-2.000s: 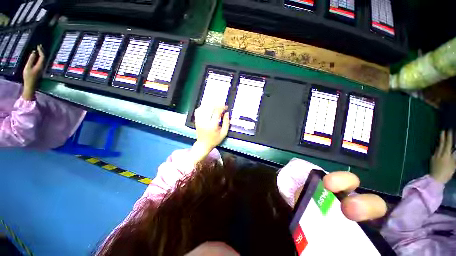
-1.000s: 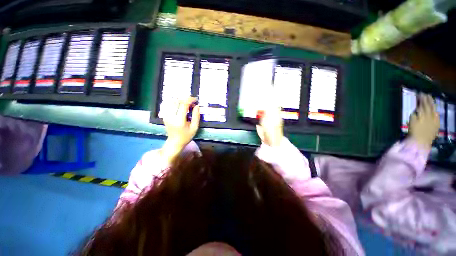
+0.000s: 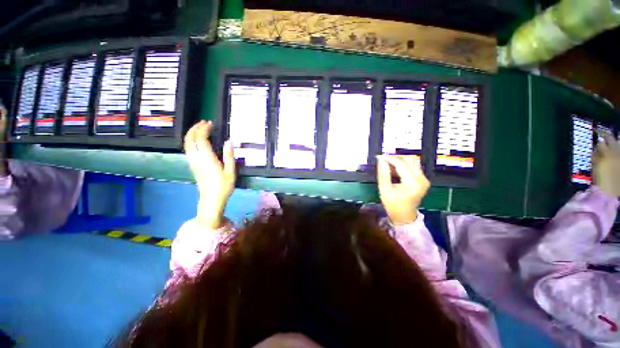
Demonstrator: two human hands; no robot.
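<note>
A black phone tray lies on the green bench in front of me. Its slots hold several smartphones with bright white screens; the middle smartphone has a plain white screen. The rightmost smartphone shows text lines and a red-orange bar. My left hand is at the tray's left end, fingers apart, holding nothing. My right hand is over the lower end of the fourth smartphone, thumb and fingers bent close together, with no phone lifted in it.
Another filled phone tray lies to the left. A wooden strip runs along the back, with a wrapped post at its right. At the right, a neighbour's hand is by another lit phone. A neighbour's sleeve shows at the left.
The smartphone that my right hand held is now in the middle slot. My right hand has let go and moved right. My left hand has moved left off the screens to the tray's edge.
</note>
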